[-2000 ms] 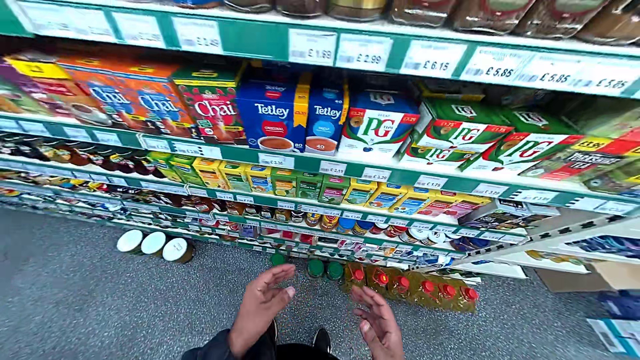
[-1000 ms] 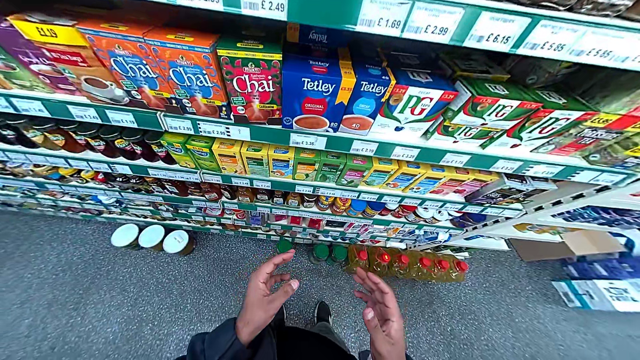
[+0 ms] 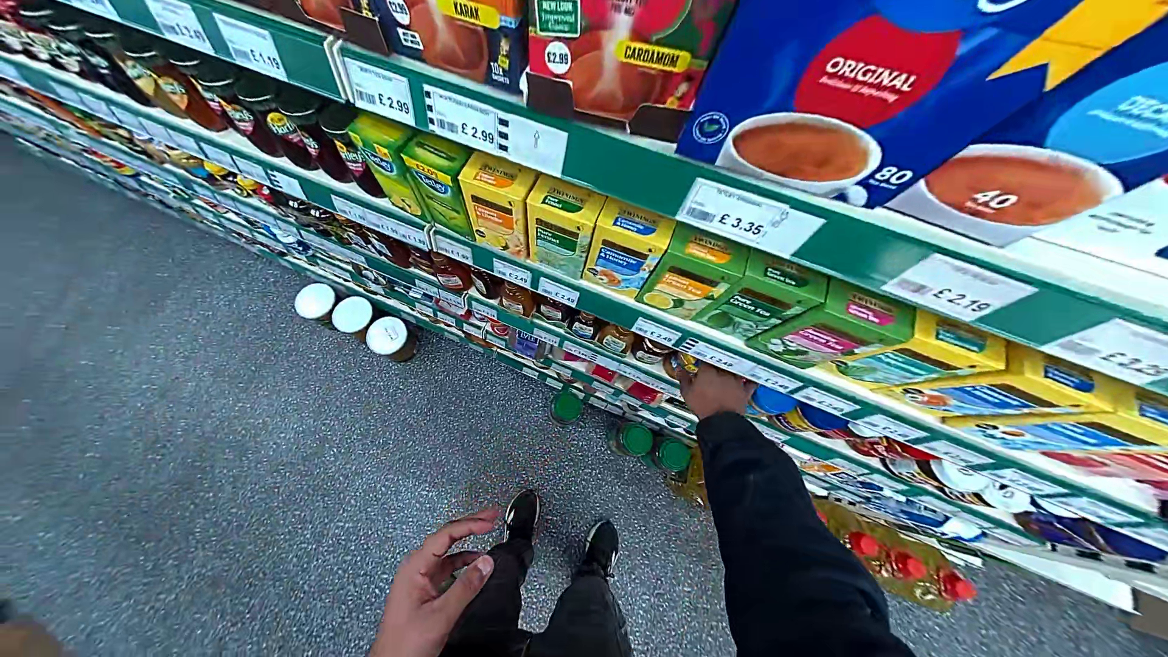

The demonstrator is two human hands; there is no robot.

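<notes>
My left hand (image 3: 433, 584) hangs over the floor at the lower middle, fingers apart and slightly curled, with nothing in it. My right hand (image 3: 716, 391) reaches in at a lower shelf that holds small jars, just under the price strip below the boxed green teas. Its fingertips are at a jar with a yellow and blue label (image 3: 683, 363); the shelf edge partly hides them, so the grip cannot be made out. Left of that hand are jars with dark lids (image 3: 616, 339), and to its right is a jar with a blue lid (image 3: 774, 400).
Above the right hand run Twinings tea boxes (image 3: 558, 224) and a higher green shelf edge (image 3: 630, 178). On the floor stand white-lidded tubs (image 3: 351, 315), green-lidded jars (image 3: 634, 439) and red-capped oil bottles (image 3: 908, 566). My shoes (image 3: 522, 516) are near the lower middle.
My right hand has gone from above the floor, beside the left one, forward into the jar shelf. The left hand remains raised and empty. The view has moved closer to the shelves.
</notes>
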